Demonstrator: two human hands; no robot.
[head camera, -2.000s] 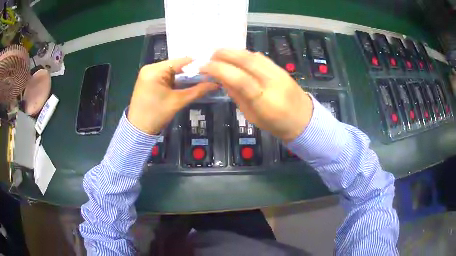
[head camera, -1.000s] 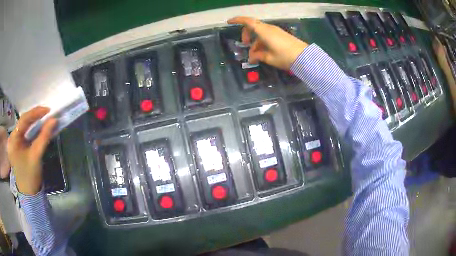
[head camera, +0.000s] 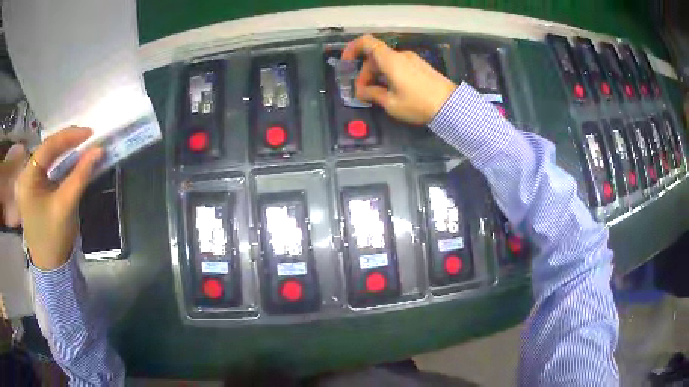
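Observation:
My left hand (head camera: 57, 193) pinches the lower end of a long white label liner strip (head camera: 83, 53), which has small pale-blue labels near its end. My right hand (head camera: 404, 79) is over a black electronic unit (head camera: 357, 143) in the back row of a clear blister tray (head camera: 291, 168). Its fingers are curled at a pale-blue patch above the unit's red spot; whether they grip a label is unclear. Front-row units, such as one at the middle (head camera: 375, 264), show pale-blue labels. The two leftmost back-row units show none. My right hand and sleeve partly hide units behind them.
A second blister tray of black units (head camera: 619, 162) lies to the right on the green bench. A smartphone (head camera: 102, 219) lies left, partly behind my left hand. A white stripe (head camera: 227, 30) runs along the back. Blurred objects stand at the left edge.
From working together under the strip, my hands have moved apart, left with the liner and right to a back-row unit. Since one second ago, the view has shifted and my right fingers have curled lower over a unit.

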